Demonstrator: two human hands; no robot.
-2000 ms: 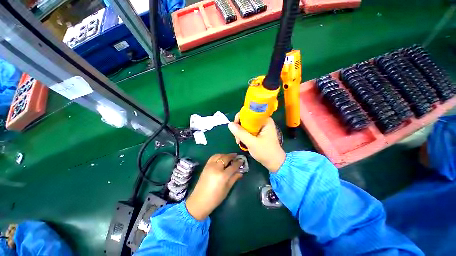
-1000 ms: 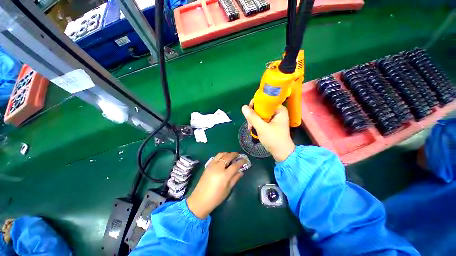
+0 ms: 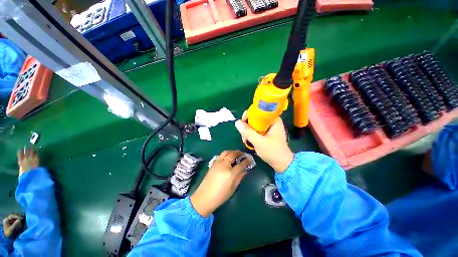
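My right hand (image 3: 268, 143) is closed round the yellow electric screwdriver (image 3: 267, 105), held upright with its black cable rising from the top. Its tip is hidden behind my hand, close to the small silvery unit (image 3: 249, 161). My left hand (image 3: 221, 180) holds that unit on the green bench with its fingertips. Another silvery unit with a round dark centre (image 3: 274, 196) lies on the bench beside my right sleeve. The screw dish is hidden behind my right hand.
A second yellow screwdriver (image 3: 301, 95) hangs behind. A pink tray (image 3: 351, 148) with black stacked parts is at right. Stacked silvery units (image 3: 184, 174) stand beside dark power boxes (image 3: 119, 221). White scrap (image 3: 215, 117) lies beyond. A metal post (image 3: 108, 83) slants at left. Another worker's hands are at far left.
The screwdriver moved from over the round screw dish back left towards the unit under my left hand. At far left, another worker's arm has reached forward.
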